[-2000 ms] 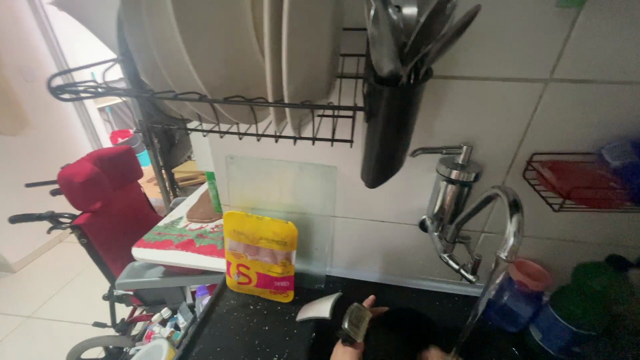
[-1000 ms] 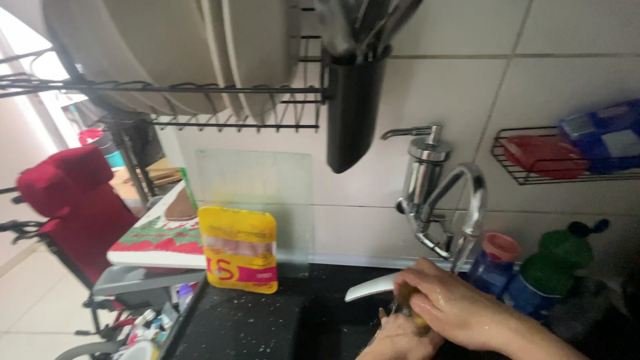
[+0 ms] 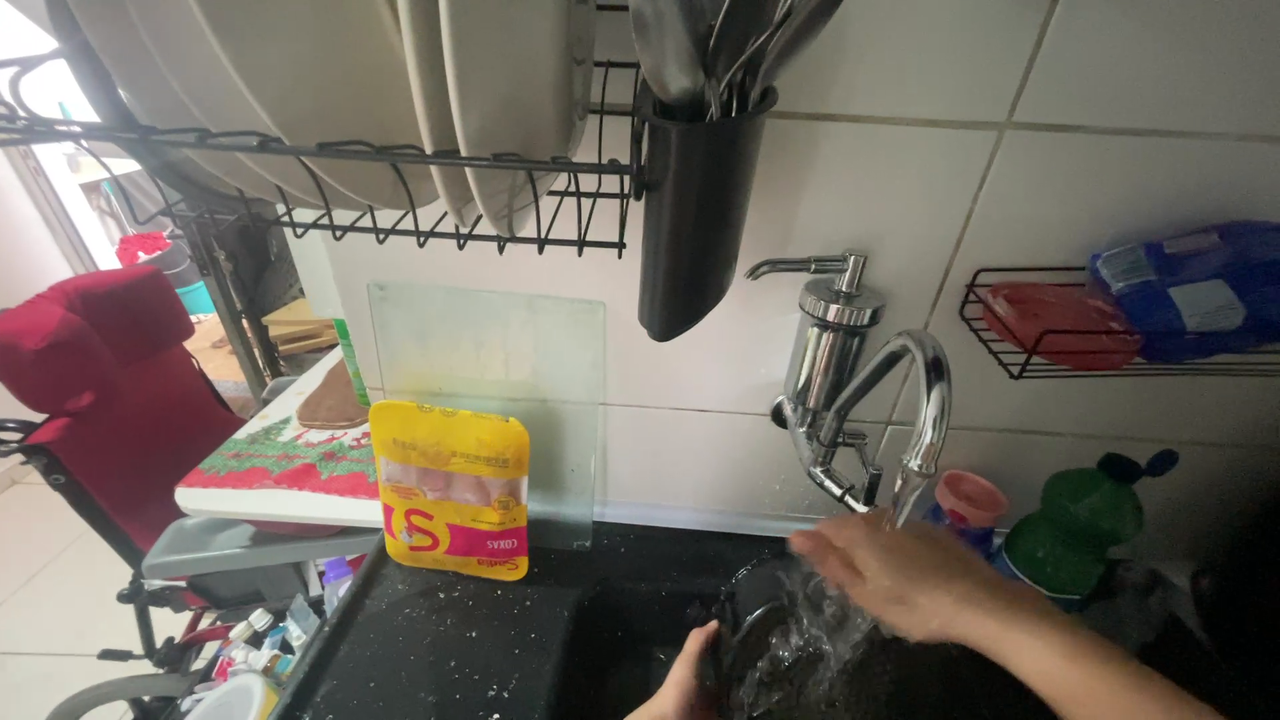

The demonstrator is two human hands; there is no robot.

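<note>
Water runs from the chrome faucet (image 3: 925,420) onto my right hand (image 3: 895,575), which is held just below the spout, its fingers pointing left, with nothing visible in it. My left hand (image 3: 685,680) is at the bottom edge beside a dark, wet, round vessel (image 3: 765,630) in the black sink; its thumb shows and the rest is hidden. Water splashes over the vessel between the hands. A yellow package of chicken (image 3: 455,490) leans on a glass board (image 3: 500,350) against the tiled wall, left of the sink.
Plates (image 3: 300,90) stand in a black wire rack (image 3: 400,160) overhead, beside a black utensil holder (image 3: 700,220). A green-capped bottle (image 3: 1075,530) stands right of the faucet under a wire basket (image 3: 1020,375) with packages. A red wheelchair (image 3: 110,370) is at the left.
A second ago my hands were together at a pale-bladed object; now they are apart, and that object is not visible. My right hand has come under the running water.
</note>
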